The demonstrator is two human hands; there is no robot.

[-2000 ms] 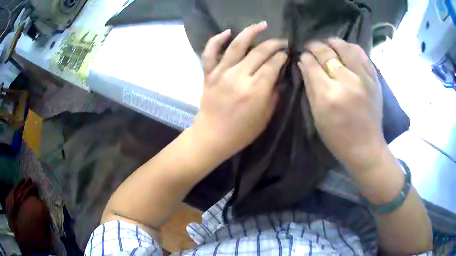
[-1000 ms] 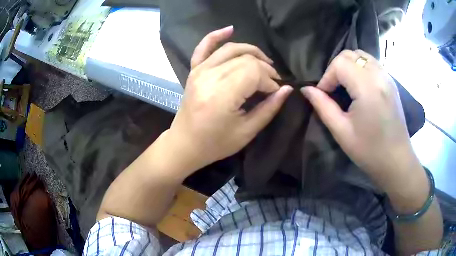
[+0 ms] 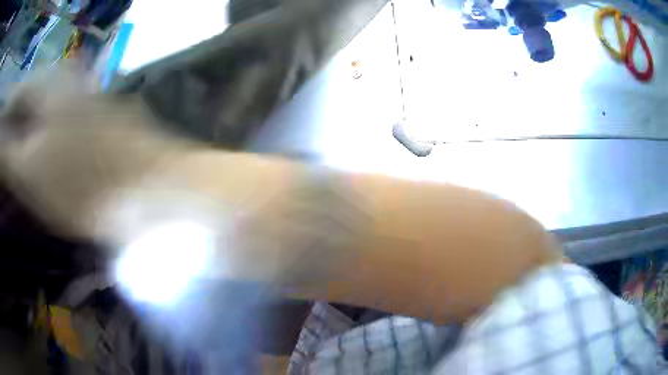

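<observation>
My right hand (image 3: 58, 146) is heavily blurred at the left edge, at the end of my bare forearm, which stretches across the picture from the checked sleeve at lower right. Its fingers cannot be made out, nor whether they hold anything. My left hand is not seen. Dark olive-brown fabric (image 3: 220, 80) lies beyond the forearm, over the edge of the white table at upper left; the forearm hides part of it.
The white machine table (image 3: 483, 168) fills the right side, with a grey edge. Snips with yellow and red handles (image 3: 639, 55) lie at the upper right. Dark and metal machine parts (image 3: 538, 36) stand left of them. A bright glare spot covers the lower left.
The view has swung to the right. Both hands pinched the fabric together before; now my right arm reaches far left and my left hand is out of sight. The fabric sits further left.
</observation>
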